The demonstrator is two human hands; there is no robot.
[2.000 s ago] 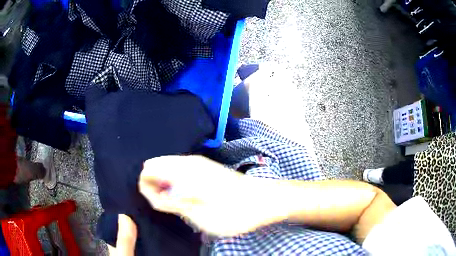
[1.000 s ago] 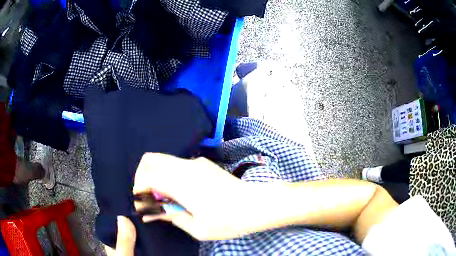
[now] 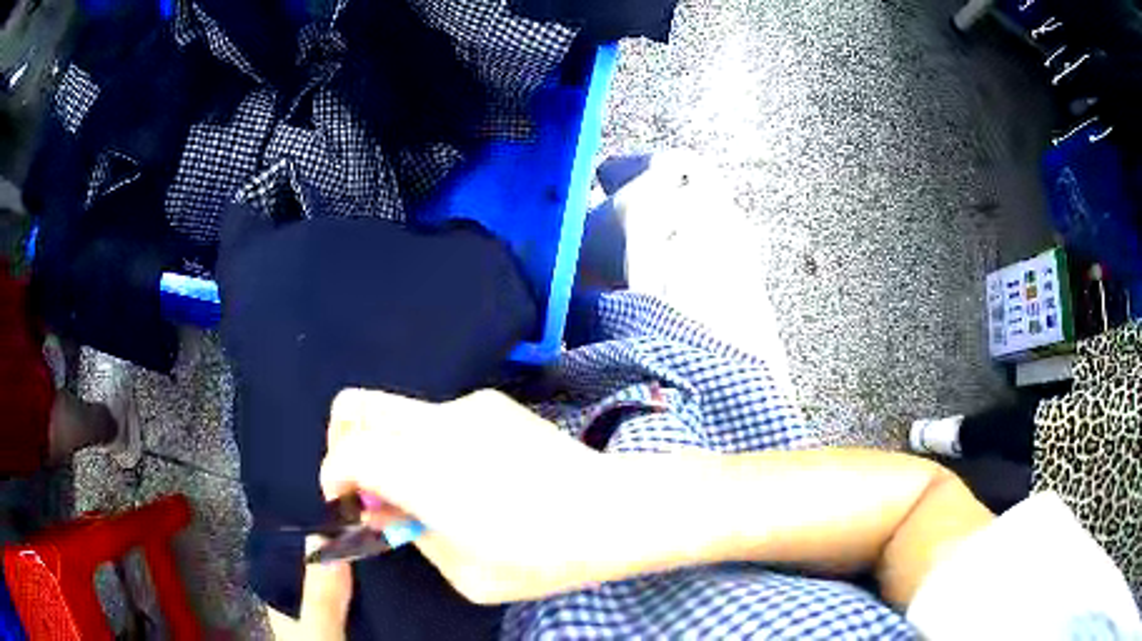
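Observation:
A navy garment piece (image 3: 376, 294) lies over the lap and against the crate's near edge. My right hand (image 3: 463, 488) is closed around small thread scissors (image 3: 357, 542) with pink and light-blue handles. Their dark blades point left, just over the navy cloth and beside my left thumb. My left hand (image 3: 323, 601) is at the bottom edge of the picture, thumb on top of the cloth, holding it. Its other fingers are mostly hidden or cut off. No loose thread can be made out.
A blue crate (image 3: 576, 207) holds heaped navy and gingham garments (image 3: 226, 150). A red stool (image 3: 107, 551) stands at lower left, near a person's foot. At right are a printed box (image 3: 1029, 304) and a person in leopard print (image 3: 1096, 438). Checked cloth (image 3: 714, 369) covers my lap.
My right hand has turned and shifted slightly left, so the scissor blades now show beside my left thumb. The garment has hardly moved.

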